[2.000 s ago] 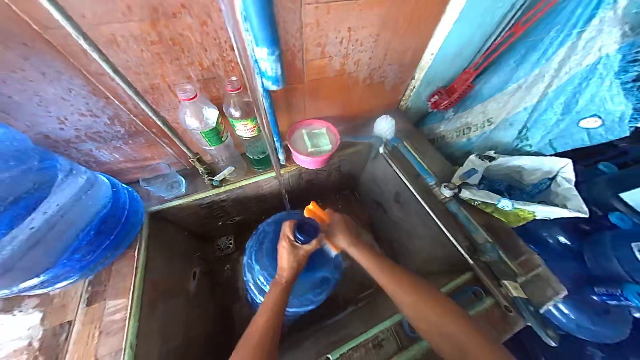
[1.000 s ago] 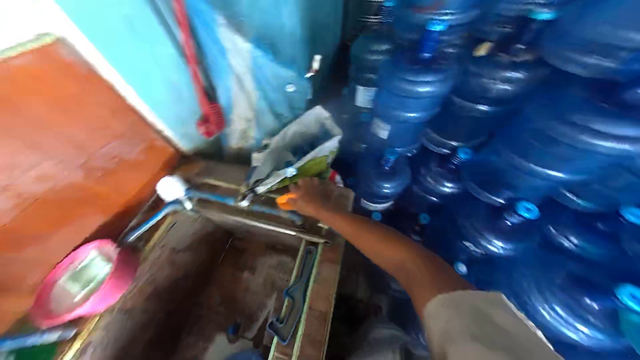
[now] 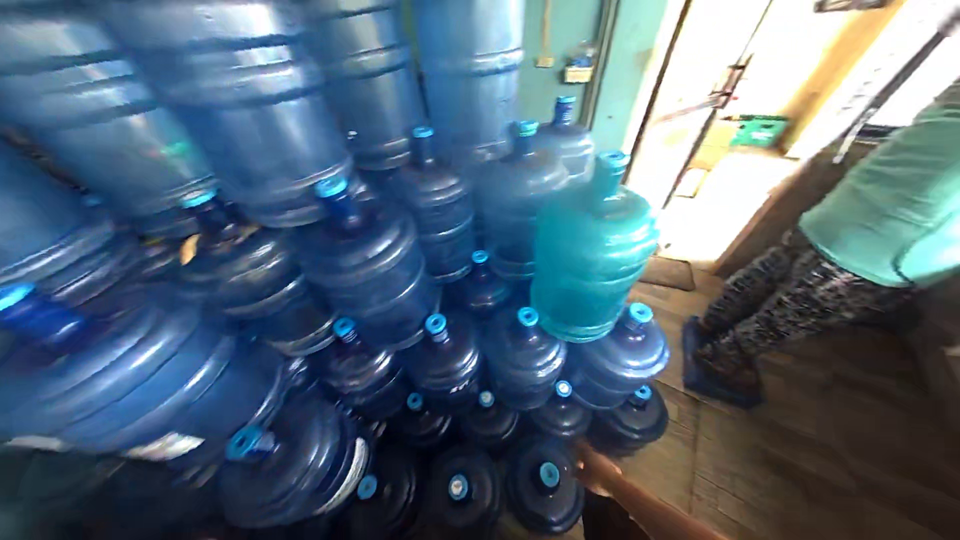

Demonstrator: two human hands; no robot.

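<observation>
Many blue plastic water jugs with light blue caps stand in rows and stacks. At the bottom right, one of my hands, which looks like my right hand, is beside a capped dark blue water jug; its fingers are blurred, so whether it touches or grips the jug does not show. My left hand is out of view. Beyond my hand, a turquoise water jug rises above the smaller blue jugs. At the left lies a large tilted blue jug.
A person in a light green shirt stands at the right on the tiled floor. Behind the jugs, a bright open doorway adjoins a teal wall. Large jugs are stacked high at the upper left.
The view has swung far right, from the sink to the jugs and doorway. Earlier both hands were at a jug in the sink, then my right hand reached an orange object beside the plastic bag.
</observation>
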